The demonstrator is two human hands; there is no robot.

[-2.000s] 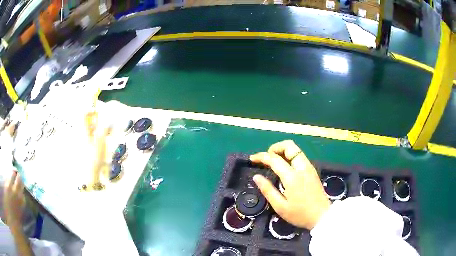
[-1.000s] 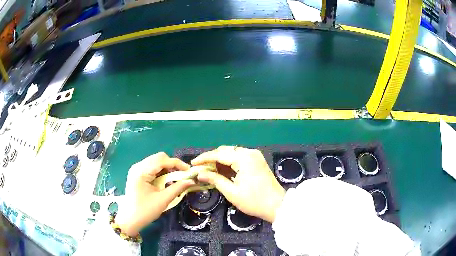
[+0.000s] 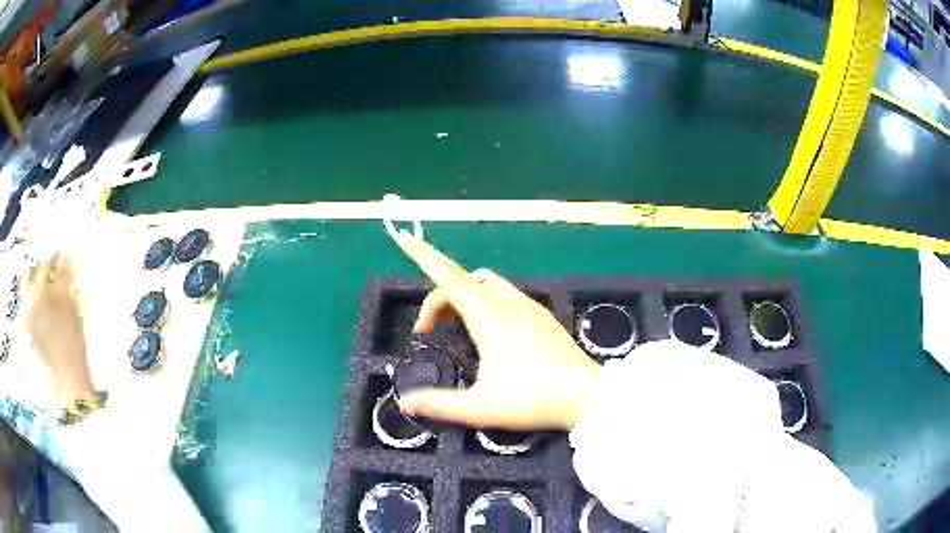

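My right hand (image 3: pixel 510 359) is over the black foam tray (image 3: pixel 339 458). Its thumb and a bent finger grip a matte black disc, a back cover (image 3: pixel 425 373), held above a silver-rimmed watch head (image 3: pixel 400 425) in a pocket. Its index finger points out, with a thin white ring, likely an adhesive ring (image 3: pixel 402 222), at the fingertip. My left hand (image 3: pixel 58 331) is at the far left over the white sheet (image 3: pixel 115 416); it is blurred and pale, and whether it holds anything is unclear.
Several loose black covers (image 3: pixel 202 278) lie on the white sheet. A punched liner strip (image 3: pixel 135 170) lies beyond them. A small scrap (image 3: pixel 227 363) lies on the green mat (image 3: pixel 292 344). A yellow-wrapped post (image 3: pixel 833 125) stands at right, near a white paper (image 3: pixel 934 302).
My hands were together over the tray a second ago. My left hand has moved left to the white sheet. My right index finger has stretched out, with the white ring now at its tip.
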